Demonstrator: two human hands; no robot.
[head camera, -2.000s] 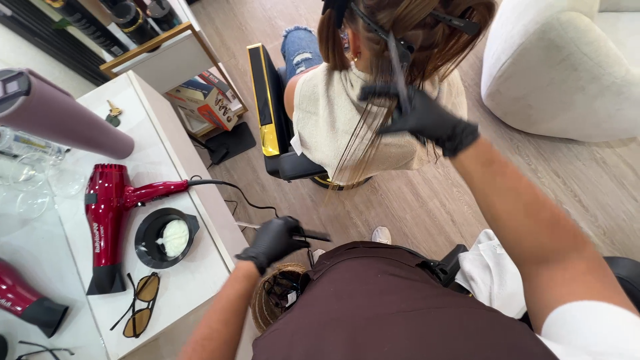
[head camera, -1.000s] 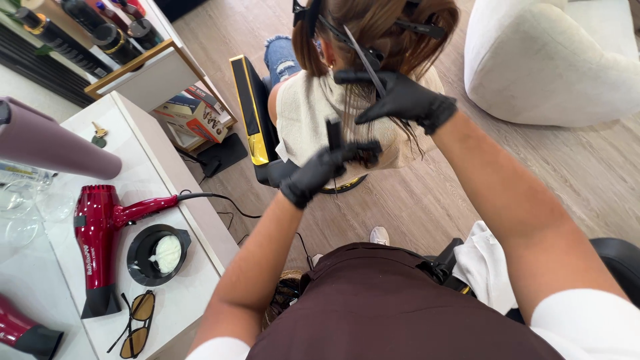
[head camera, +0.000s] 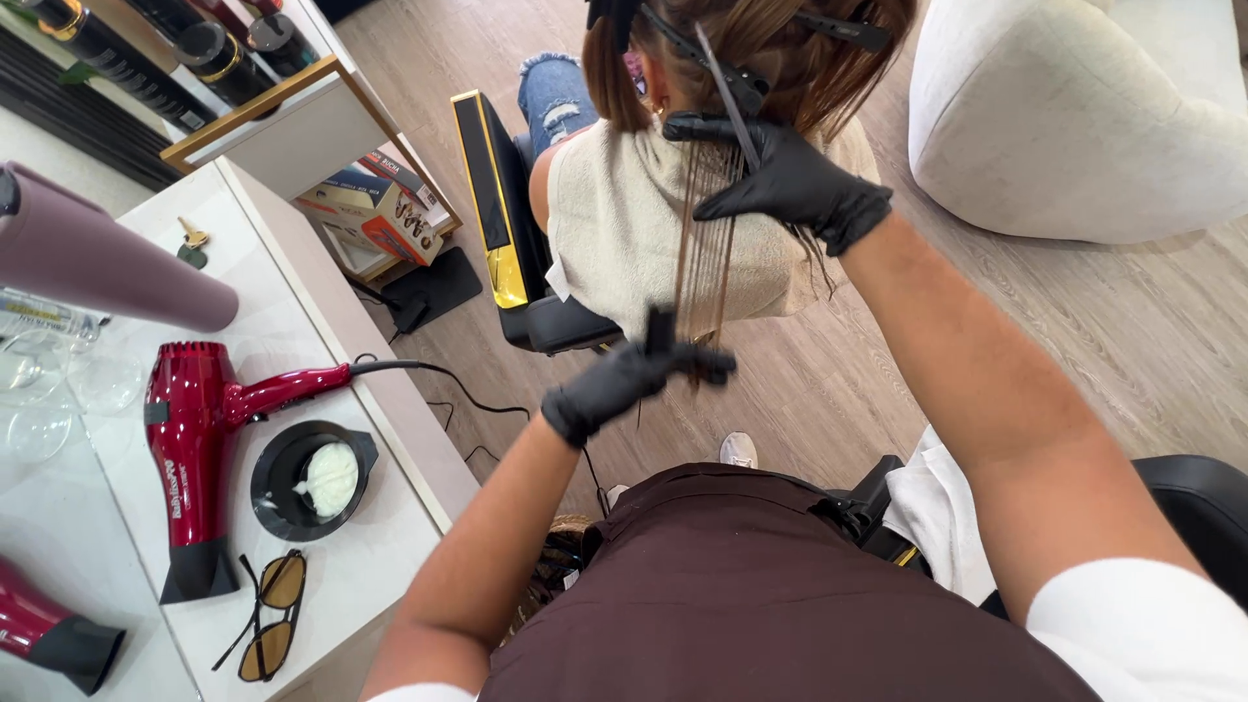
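My left hand (head camera: 624, 380), in a black glove, grips a black comb (head camera: 660, 331) and has the lower end of a thin section of hair (head camera: 704, 244) at its fingers. My right hand (head camera: 780, 175), gloved too, is at the upper part of that section, just below the seated person's head. A slim pointed metal tool, perhaps a rat-tail comb's tail (head camera: 726, 93), sticks up from between its thumb and fingers. Black sectioning clips (head camera: 746, 86) hold the person's brown hair (head camera: 780, 29) above. A light towel (head camera: 624, 224) covers the person's shoulders.
On the white counter (head camera: 283, 283) at left lie a red hair dryer (head camera: 190, 439), a black tint bowl (head camera: 288, 507) with white cream, sunglasses (head camera: 273, 614) and a mauve tumbler (head camera: 117, 253). A salon chair's armrest (head camera: 492, 205) stands beside the person. A pale upholstered chair (head camera: 1033, 127) is at upper right.
My left hand first rose from near my apron to the hair, then moved down along the strands to their lower end. My right hand has stayed near the head.
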